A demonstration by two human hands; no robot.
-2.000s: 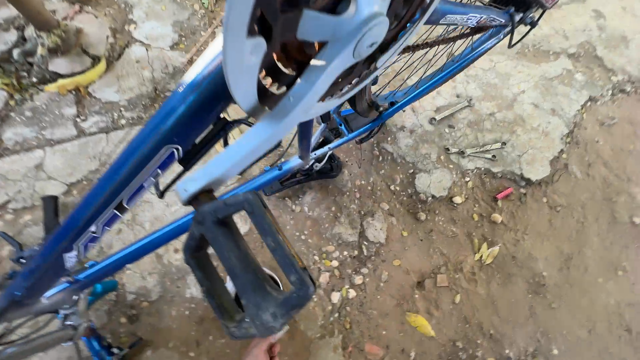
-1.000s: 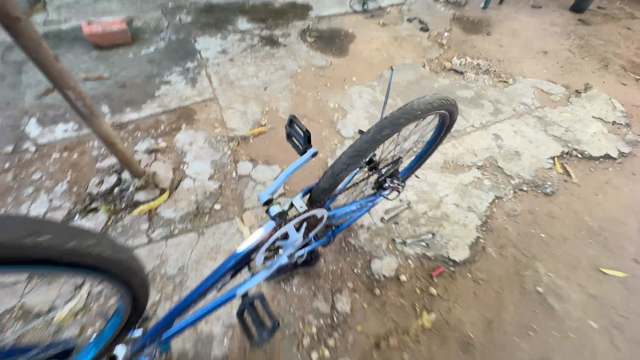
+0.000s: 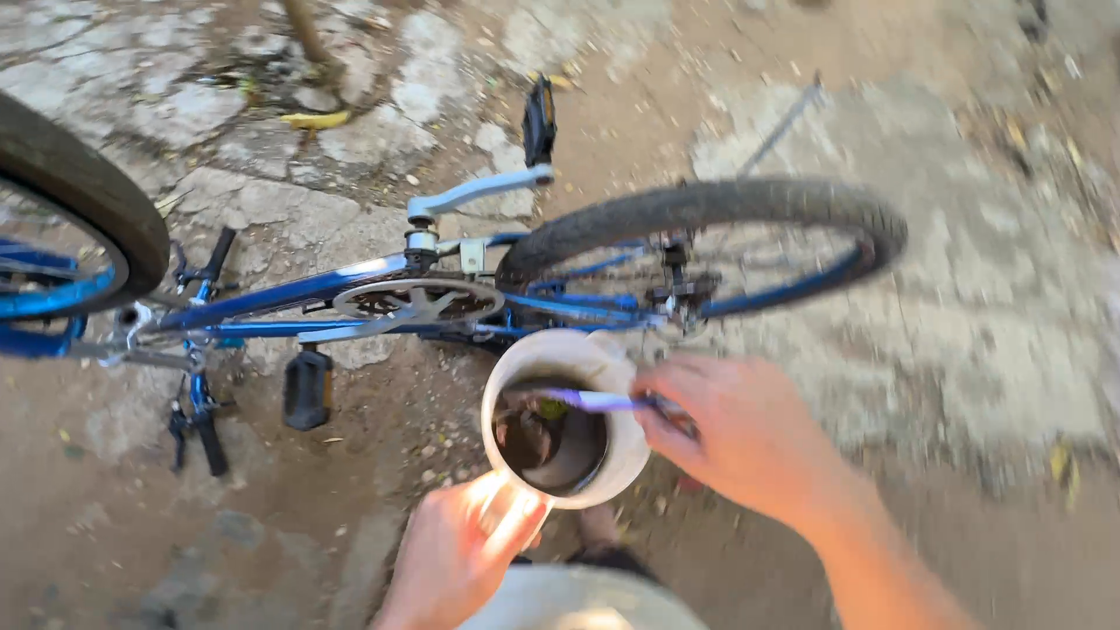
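Note:
My left hand (image 3: 468, 542) grips the lower left side of a white plastic cup (image 3: 626, 437) with dark liquid in its bottom. Over the cup's right rim, my right hand (image 3: 735, 429) is closed on the handle of a purple and white brush (image 3: 604, 401), which looks like a toothbrush. The brush's far end reaches over or into the liquid; its bristles are blurred. Just beyond the cup lies an upside-down blue bicycle (image 3: 289, 297), with its chainring (image 3: 420, 302), a rear wheel (image 3: 717, 197) and a black pedal (image 3: 308, 389) in sight.
The front wheel (image 3: 144, 219) rises at the left, and the handlebar grip (image 3: 210, 446) rests near the ground. A second pedal (image 3: 540, 122) points away from me. A wooden pole (image 3: 302, 31) stands beyond the frame. Cracked concrete (image 3: 980, 350) and dirt surround the bicycle.
The view has swung widely. Both hands, the cup and the brush are now in full sight; one second ago none of them showed.

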